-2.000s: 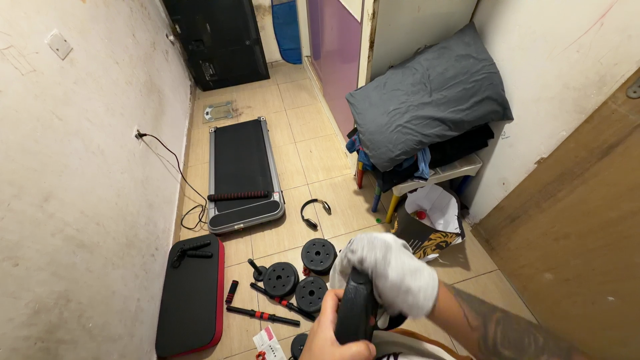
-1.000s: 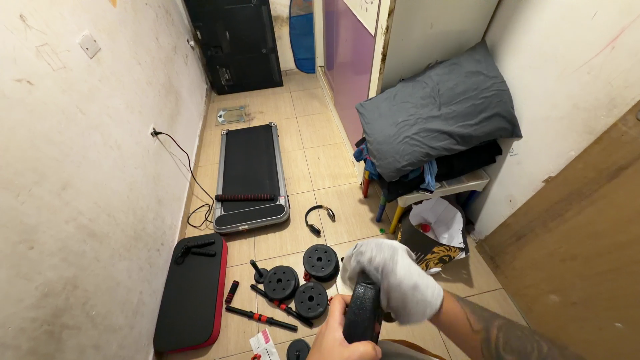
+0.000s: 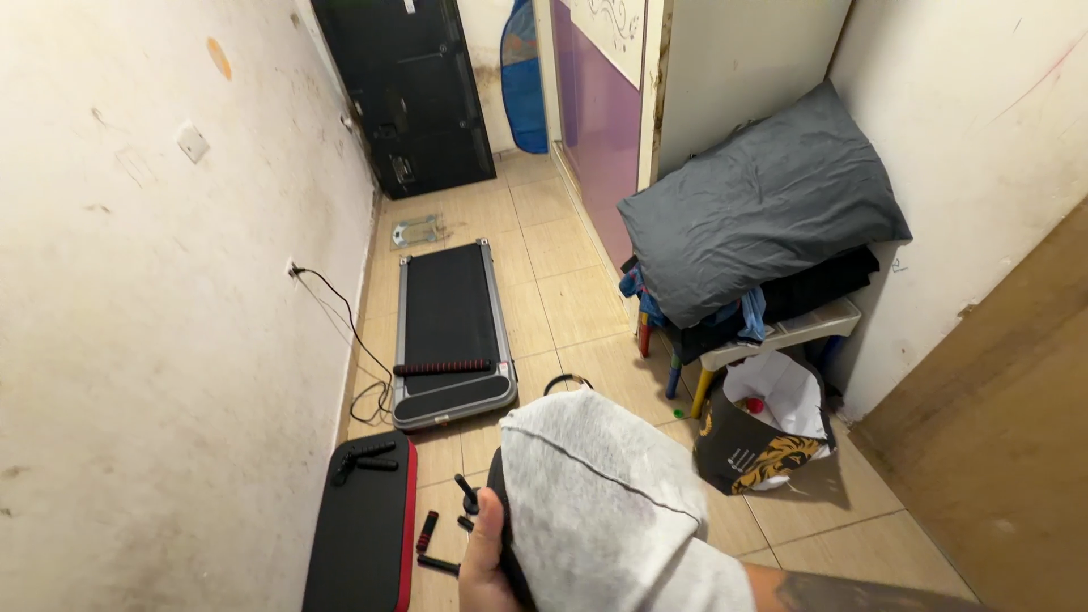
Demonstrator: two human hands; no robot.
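Note:
At the bottom middle my left hand (image 3: 486, 557) grips a black disc-like thing (image 3: 507, 544), probably a weight plate, seen nearly edge-on with the thumb on its near side. A light grey cloth (image 3: 595, 501) covers my right hand (image 3: 629, 527) and lies against the plate's right side; only the forearm (image 3: 816, 591) shows bare. The fingers under the cloth are hidden. Just left of my left hand, on the floor, are a red-and-black grip tube (image 3: 427, 531), a dark bar (image 3: 439, 564) and part of a small black dumbbell piece (image 3: 466, 489).
A walking pad (image 3: 450, 314) carries a ribbed bar (image 3: 442, 367). A black-and-red board (image 3: 361, 527) with black handles lies by the left wall. On the right, a grey pillow (image 3: 765, 204) rests on a small table (image 3: 782, 334) above a paper bag (image 3: 722, 442). A cable (image 3: 344, 297) trails from the wall.
The grey cloth has come up and now hides much more of the floor, including the weight plates seen there before. Both hands stay together at the black disc.

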